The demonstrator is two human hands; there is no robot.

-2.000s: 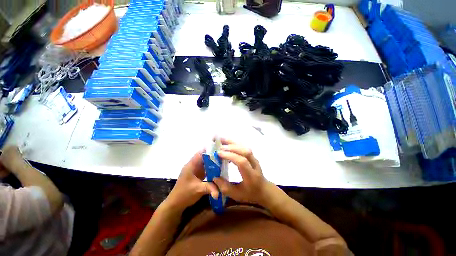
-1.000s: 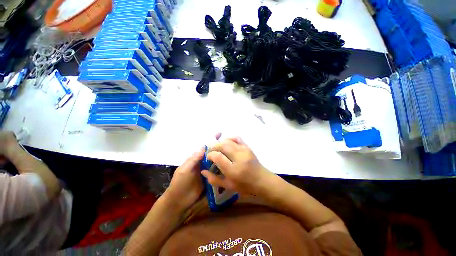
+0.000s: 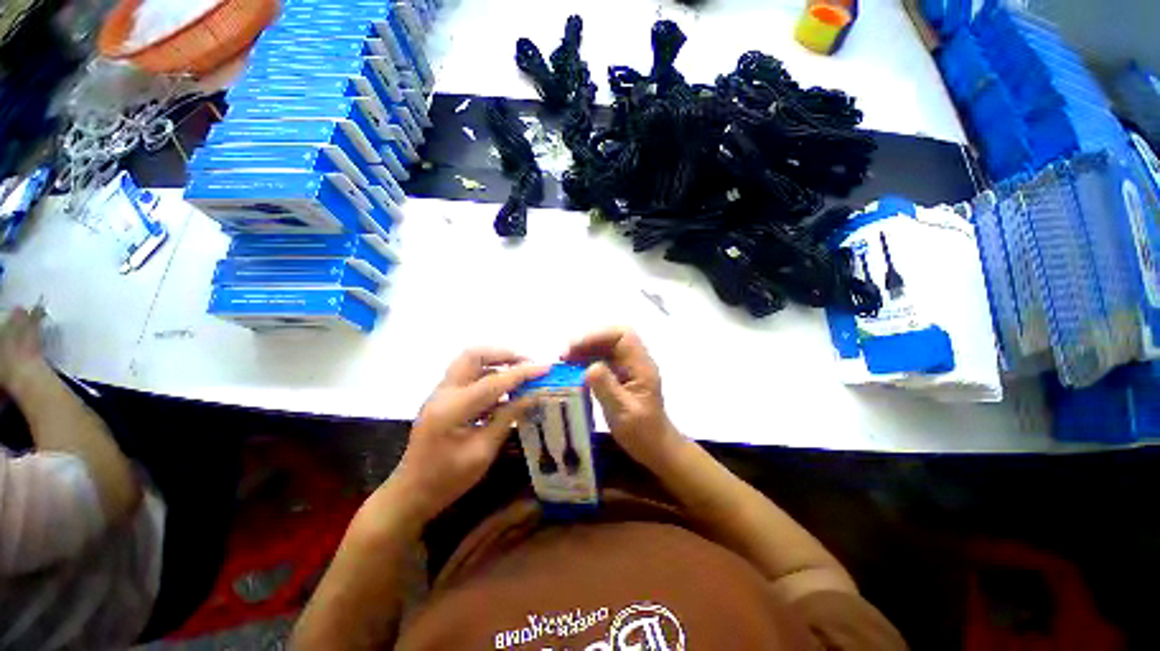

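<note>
A blue and white retail box (image 3: 560,445) with a dark cable picture on its face stands upright over my lap, just off the table edge. My left hand (image 3: 468,426) grips its left side, with fingers at the blue top end. My right hand (image 3: 630,392) holds the top right corner. The fingers partly hide the top end, and what is inside the box cannot be seen. A heap of coiled black cables (image 3: 725,165) lies mid-table.
Stepped stacks of blue boxes (image 3: 286,178) stand at left. Flat cartons (image 3: 935,305) lie right of the cables. Ribbed clear trays (image 3: 1062,267) are at far right. White cables (image 3: 115,140), an orange basket (image 3: 191,48) and another person's arm (image 3: 64,426) are at left. A tape roll (image 3: 823,26) is at the back.
The box has turned so its cable picture faces me and its blue end is up. My right hand has moved from across the box to its top right corner.
</note>
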